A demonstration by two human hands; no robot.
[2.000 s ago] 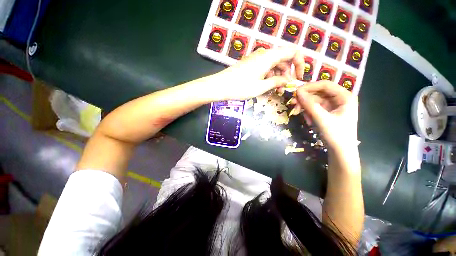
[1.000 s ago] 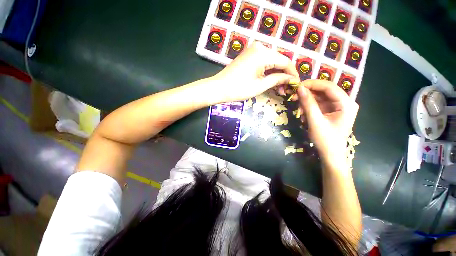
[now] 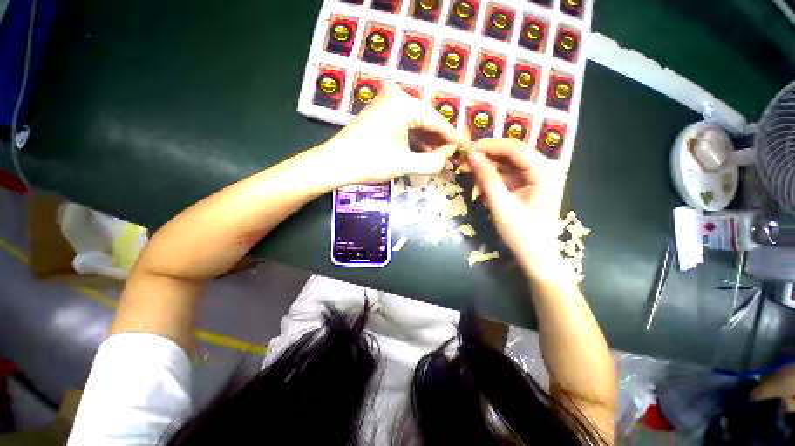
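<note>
My left hand (image 3: 397,139) and my right hand (image 3: 516,187) meet at the fingertips, just below the tray. Between them is a tiny yellowish piece (image 3: 462,150), mostly hidden by the fingers; its shape cannot be told. The white tray (image 3: 307,97) holds rows of red-and-black modules (image 3: 453,61) with round gold centres. My left hand covers part of its lowest row. Small cream pieces (image 3: 455,206) lie scattered below the hands, and more lie right of my right wrist.
A lit smartphone (image 3: 361,228) lies left of the cream pieces. At right are a round white base (image 3: 708,187), a fan grille (image 3: 778,144), a labelled bottle (image 3: 725,233), tweezers (image 3: 660,286) and crossed metal tools (image 3: 739,294). A whitish strip (image 3: 654,74) runs along the dark green bench.
The whole view has shifted, so bench things appear further left and more of the fan shows. My hands stay together at the fingertips. Cream pieces right of my right wrist show more than at first.
</note>
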